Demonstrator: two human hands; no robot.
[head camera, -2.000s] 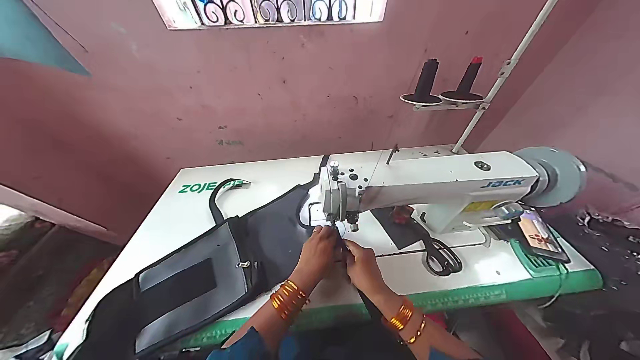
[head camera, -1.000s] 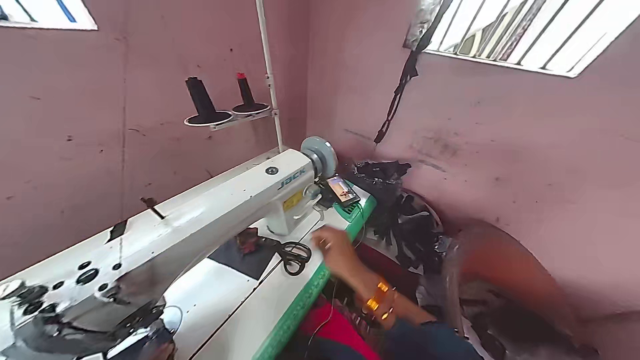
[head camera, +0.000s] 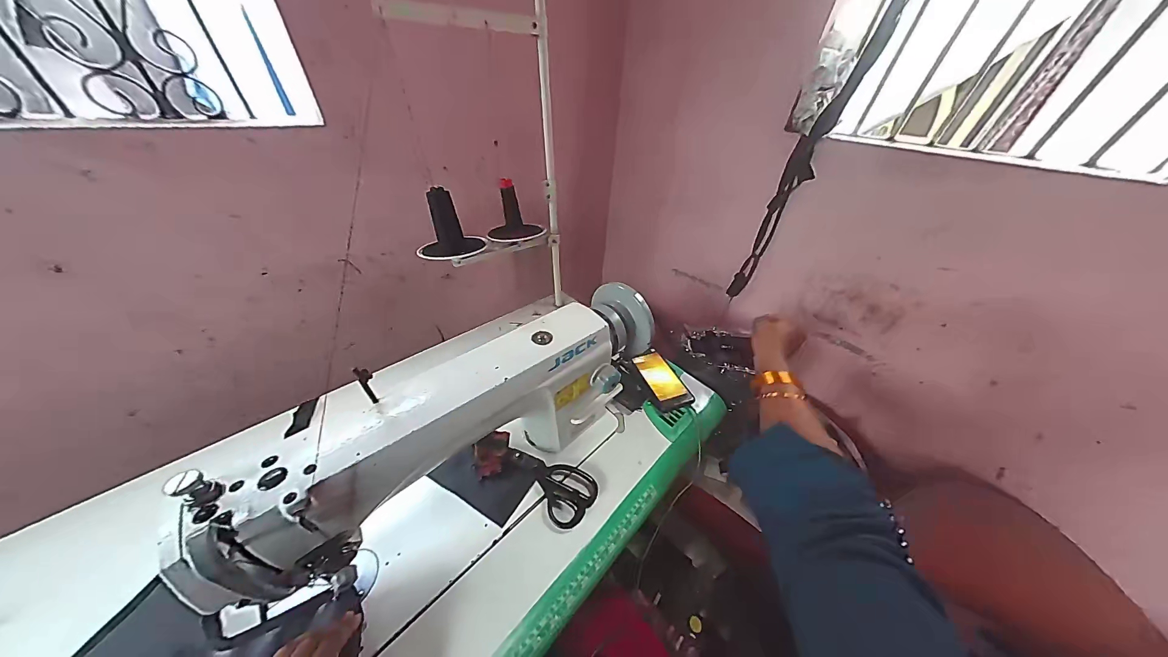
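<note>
My right hand (head camera: 776, 342), with orange and gold bangles at the wrist, reaches out to the right beyond the table, over a heap of dark material (head camera: 725, 351); its fingers are partly hidden. At the bottom left, my left hand (head camera: 324, 637) rests at dark fabric (head camera: 160, 616) beneath the head of a white Jack sewing machine (head camera: 474, 365); most of that hand is out of frame. Black-handled scissors (head camera: 568, 495) lie on the table beside a dark fabric piece (head camera: 484, 484) with a small reddish item on it.
A phone (head camera: 663, 379) lies at the green-edged table's (head camera: 593, 557) right end, near the handwheel (head camera: 623, 319). Black thread cones (head camera: 445, 222) stand on a rack behind the machine. Dark straps (head camera: 776, 210) hang on the wall. A large reddish-brown rounded object (head camera: 1022, 547) stands at lower right.
My right hand has moved from the sewing area, past the scissors, to beyond the table's right end. The view has turned right. My left hand was at the needle area two seconds ago.
</note>
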